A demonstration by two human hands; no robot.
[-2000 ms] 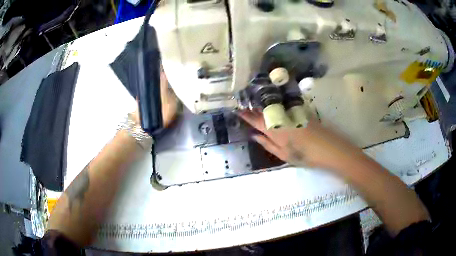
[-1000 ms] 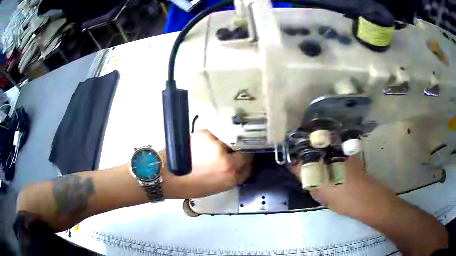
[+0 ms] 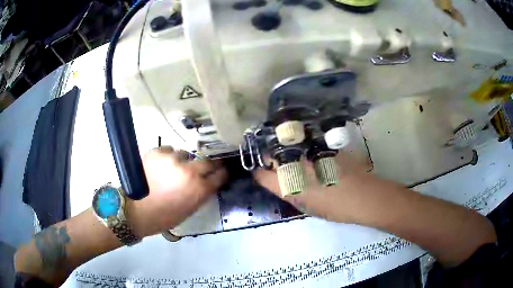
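Note:
The cream sewing machine head (image 3: 163,67) fills the top centre. Dark cloth (image 3: 239,177) lies under it around the needle area, between my two hands. My left hand (image 3: 183,183), with a watch on its wrist, is bent at the left of the needle area with its fingertips at the cloth; its grip is blurred. My right hand (image 3: 304,188) reaches in from the right behind the tension knobs (image 3: 291,179), its fingers mostly hidden. The presser foot is hidden. The silver slide plate (image 3: 250,216) shows in front of the cloth.
A flat black cut panel (image 3: 50,157) lies at the table's left. The black lamp (image 3: 126,149) hangs above my left hand on a cable. A printed ruler (image 3: 225,270) runs along the white table's front edge. Chair-like metal frames stand beyond the table at upper left.
The view has shifted, so the machine appears further left than a second ago. Since two seconds ago, my left hand has come from behind the lamp to the needle area, where dark cloth now shows.

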